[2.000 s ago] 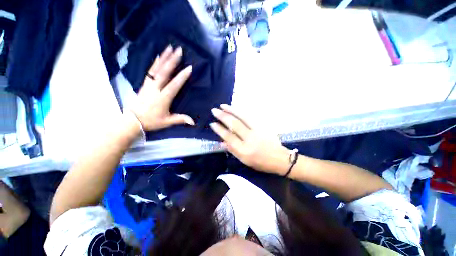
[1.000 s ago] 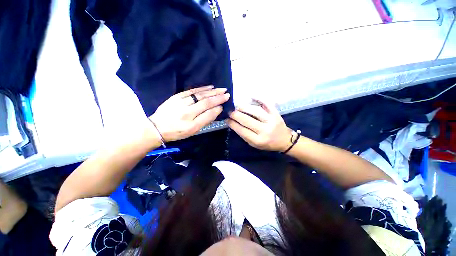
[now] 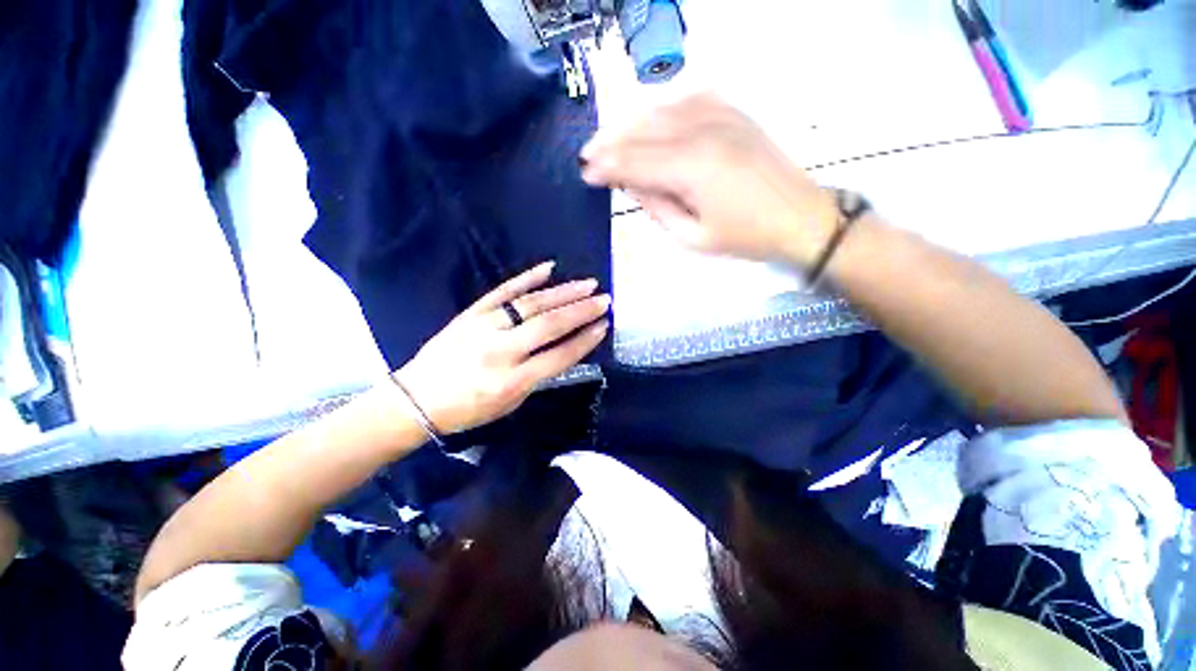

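Note:
A dark navy garment panel (image 3: 446, 171) lies on the white machine table, its right edge running down from the presser foot (image 3: 575, 72) and over the table's front edge. My left hand (image 3: 518, 347) lies flat on the panel near the front edge, fingers slightly apart. My right hand (image 3: 702, 171) is raised beside the panel's right edge, below the foot, slightly blurred; its fingers are bent together, and I cannot tell whether they pinch anything. Part of the sewing machine head (image 3: 558, 19) shows at the top edge.
A grey-blue block (image 3: 655, 46) is right of the foot. A pink and blue slim tool (image 3: 997, 72) lies at the upper right. More navy cloth (image 3: 59, 118) lies at the left. The table's front edge carries a scale (image 3: 735, 332). White scraps (image 3: 925, 485) and a blue bin (image 3: 328, 583) are below.
My right hand has moved up from the front edge toward the foot. My left hand has shifted slightly down, still on the panel. The machine head shows again at the top.

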